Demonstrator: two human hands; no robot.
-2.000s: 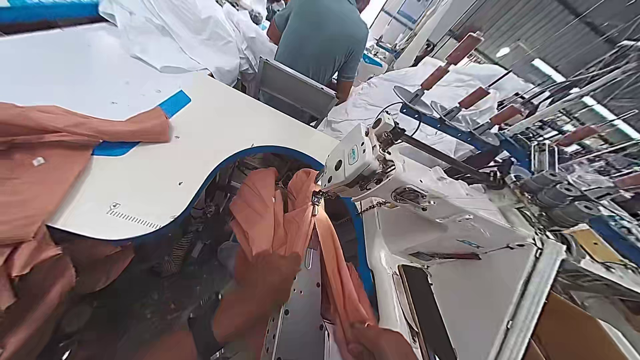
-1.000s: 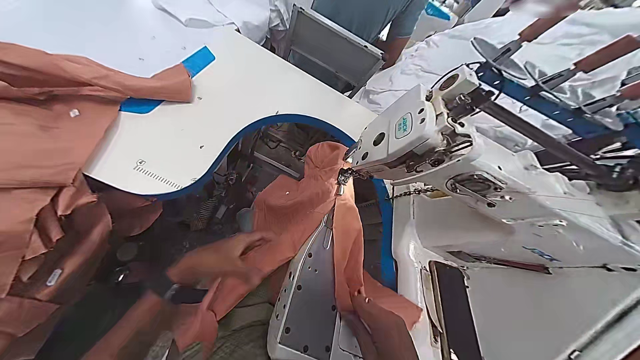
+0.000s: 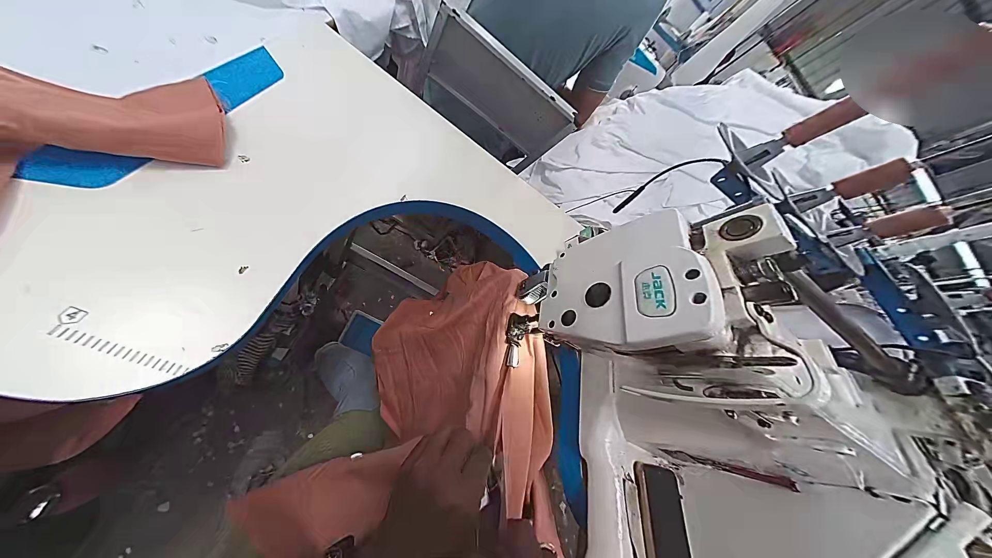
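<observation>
An orange-brown cloth garment piece [image 3: 442, 349] hangs from the presser foot [image 3: 514, 345] of a white Jack sewing machine [image 3: 635, 287]. My left hand [image 3: 446, 473], with a dark band at its wrist, is closed on the cloth below the machine head. More of the cloth spreads to the left of this hand, and a narrow folded strip hangs to its right. Of my right hand [image 3: 527, 536] only a small dark part seems to show at the bottom edge beside the strip; its fingers are hidden.
At left, a white worktable [image 3: 310, 147] with a curved blue edge bears another orange-brown cloth piece [image 3: 170, 124] over blue tape. Behind are a metal-framed chair back [image 3: 504, 85], a person in a grey-green shirt [image 3: 566, 31] and white cloth [image 3: 659, 139]. Thread cones [image 3: 872, 180] stand at right.
My left hand, off to the left of the hanging cloth one second ago, is now closed on it lower down. The cloth at the foot hangs broader. The view has moved closer to the machine.
</observation>
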